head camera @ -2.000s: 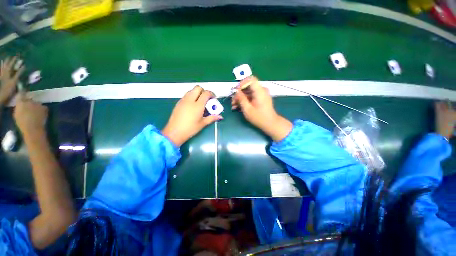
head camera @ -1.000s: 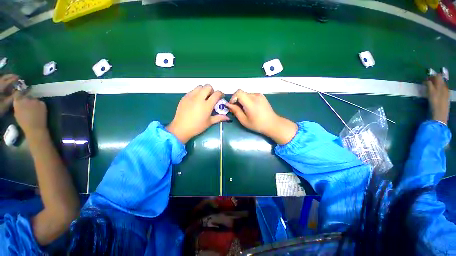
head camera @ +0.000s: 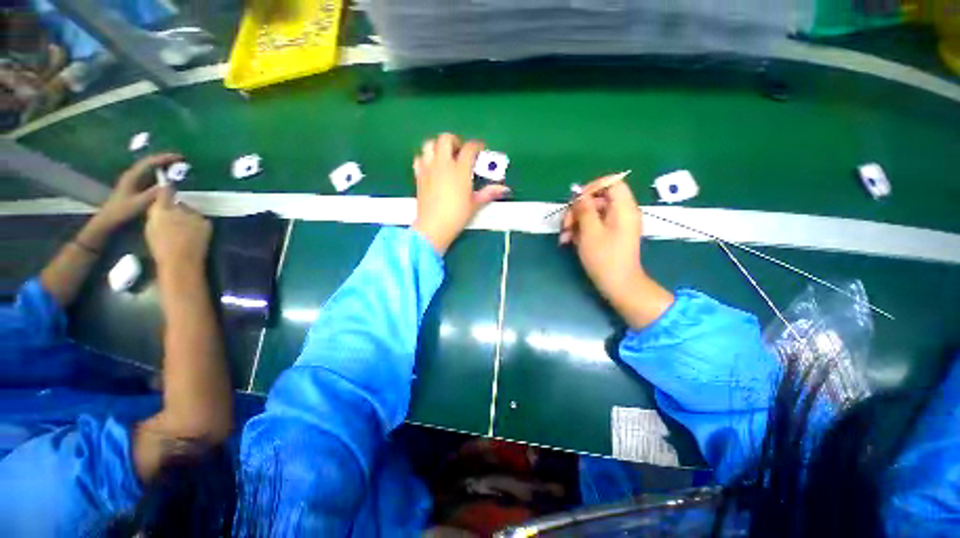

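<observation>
My left hand is over the green belt, its fingers and thumb around the left side of a white rounded-square unit with a dark round centre. My right hand holds a slim hand tool with a tan handle. Its thin dark tip points down and left over the whitish strip. A small pale speck shows at the right fingertips; I cannot tell what it is. The unit that was between my hands before cannot be made out separately.
More units lie along the belt, one at right. Two thin rods cross near a clear plastic bag. A paper slip is at the near edge, a black pouch at left. A neighbour's hands work at left.
The view has shifted. My left hand has moved forward from the bench to a unit on the belt. My right hand has moved away from it, and the tool's handle shows again. Belt units moved right.
</observation>
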